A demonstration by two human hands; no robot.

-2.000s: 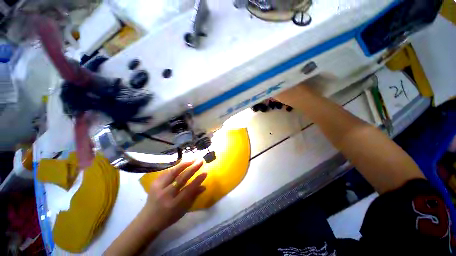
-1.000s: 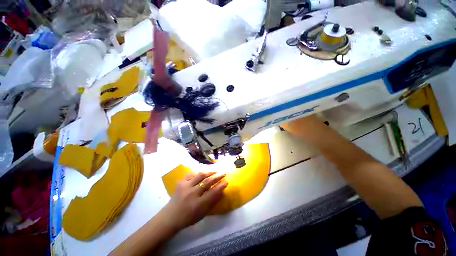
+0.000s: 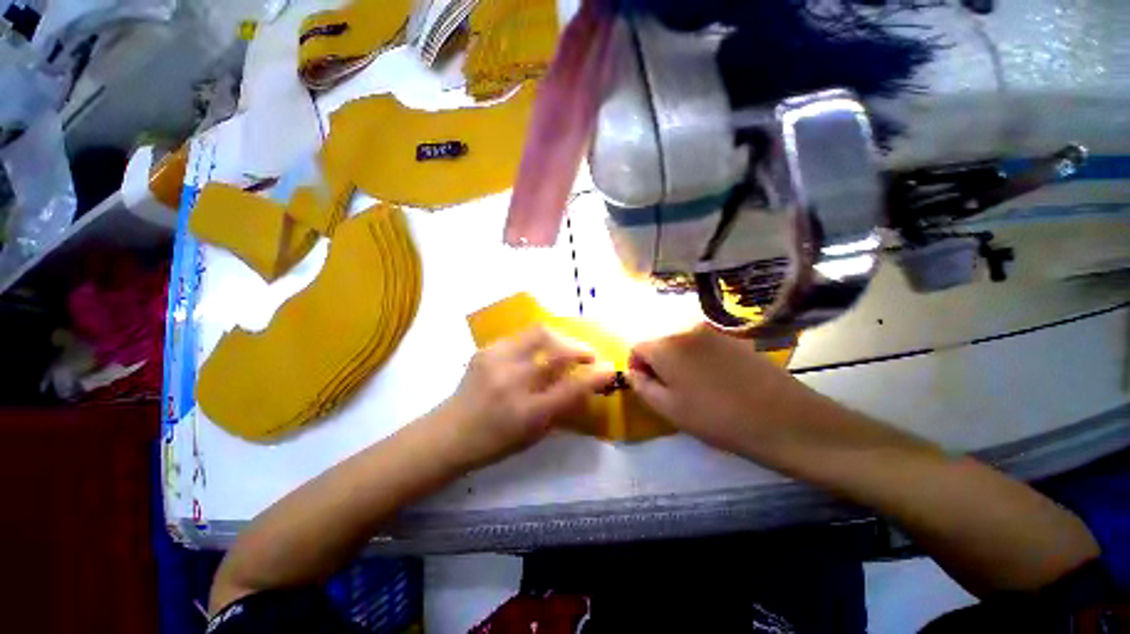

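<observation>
A mustard-yellow cut piece [image 3: 502, 320] lies on the white table in front of the machine head, under both hands. My left hand [image 3: 527, 384] pinches it at its middle. My right hand [image 3: 700, 378] meets the left there, its fingertips close to a small dark label [image 3: 613, 383] between the hands. The piece looks raised or folded at that spot. The chrome loop [image 3: 833, 204] of the machine hangs above and right of my right hand. The needle area is hidden behind it.
A thick stack of yellow curved pieces [image 3: 310, 341] lies left. Behind it are small yellow pieces [image 3: 242, 223] and a labelled yellow piece [image 3: 434, 186]. More yellow bundles [image 3: 511, 50] lie at the back. A pink strip [image 3: 558, 136] and navy tassel [image 3: 818, 56] hang from the head.
My right hand has come from behind the machine arm to the front, beside my left hand. The yellow piece, earlier flat under my left hand, is now pinched up. The view has shifted left and closer.
</observation>
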